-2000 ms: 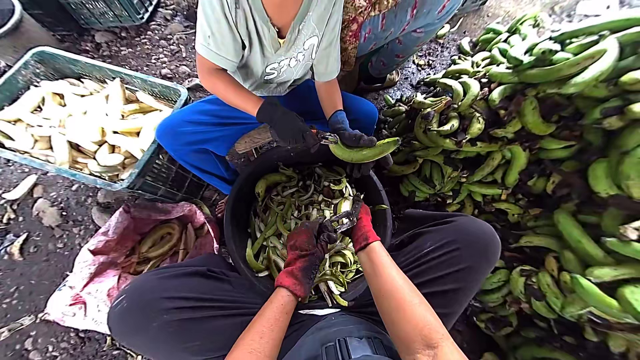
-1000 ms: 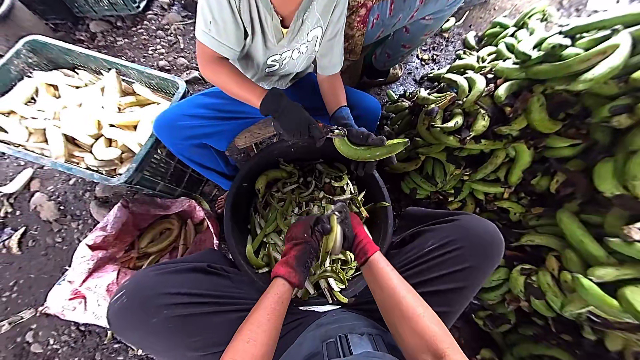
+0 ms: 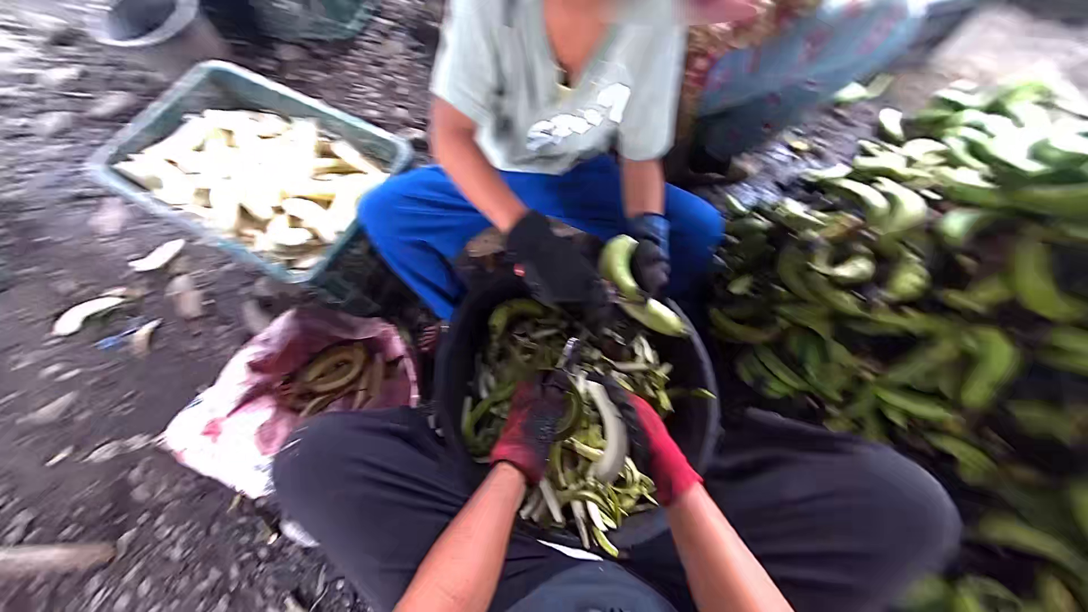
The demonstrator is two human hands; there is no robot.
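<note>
My left hand (image 3: 537, 421), in a red and black glove, is closed around a small tool with a metal blade (image 3: 569, 352), probably a peeler or knife. A pale peeled plantain (image 3: 611, 429) lies in my right hand (image 3: 650, 433), gloved the same way. Both hands are over a black tub (image 3: 704, 382) of green peel strips (image 3: 595, 501). Across the tub, a co-worker's dark-gloved hand (image 3: 552, 259) reaches over the rim, and their other gloved hand (image 3: 650, 259) is beside a green plantain (image 3: 622, 265), with a paler piece below it.
A green plastic crate (image 3: 127, 183) of peeled plantains stands at the left. Below it lies a pink-and-white sack (image 3: 255, 387) with peels inside. Unpeeled green plantains (image 3: 926, 340) are heaped at the right. The co-worker sits opposite; a grey bucket (image 3: 153, 25) stands at the upper left.
The plantain between my hands now shows pale, peeled flesh. The co-worker's hands have moved, and their green plantain is turned more upright. The view has swung left.
</note>
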